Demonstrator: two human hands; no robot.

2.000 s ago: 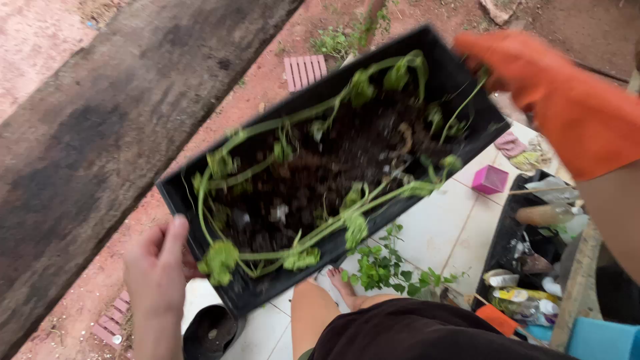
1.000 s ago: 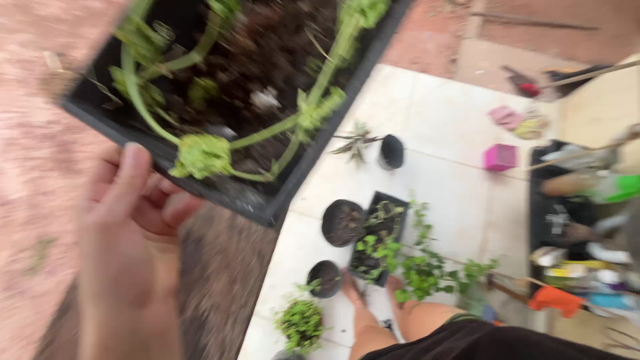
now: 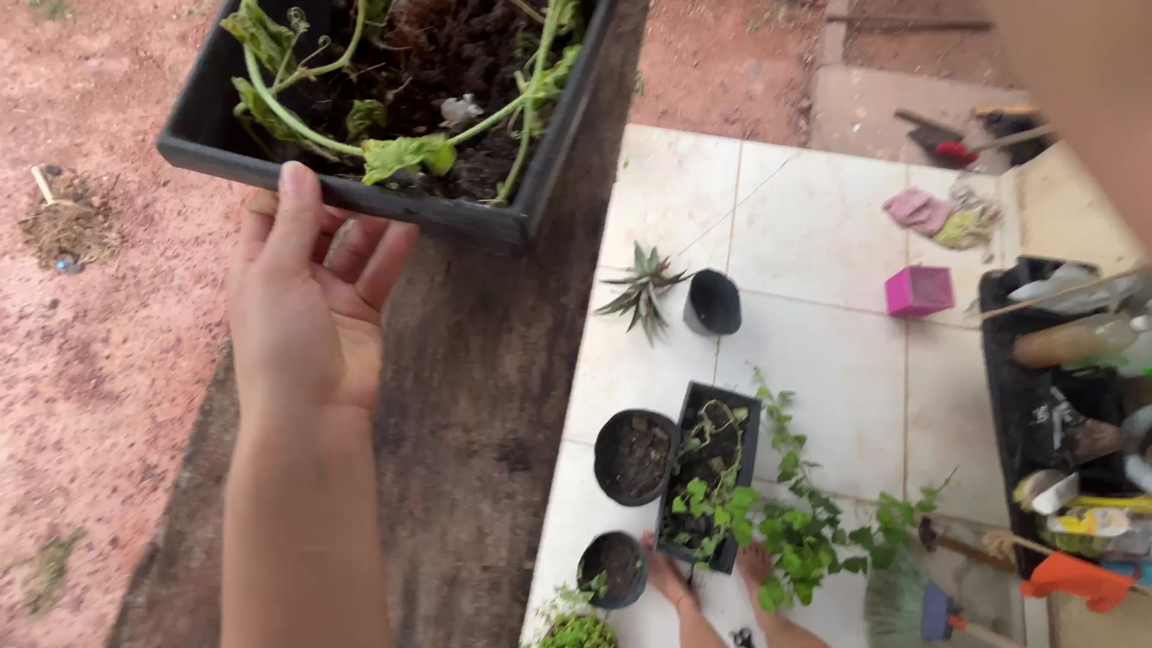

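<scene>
My left hand grips the near wall of a black rectangular planter, its thumb on the rim and its fingers beneath. Dark soil and a trailing green vine with curled leaves fill the planter, whose far side is cut off by the top of the view. Below it lies a dark weathered wooden plank. Of my right side only a blurred forearm shows at the upper right; that hand is out of view, so what it touches cannot be seen.
White floor tiles hold a second planter, round black pots, a black pot, a spiky plant and a magenta pot. A black crate with bottles stands right. My bare feet are by the second planter.
The right hand in its orange glove, seen on the planter's far corner two seconds ago, has left the view. My left hand still holds the planter. The view has shifted.
</scene>
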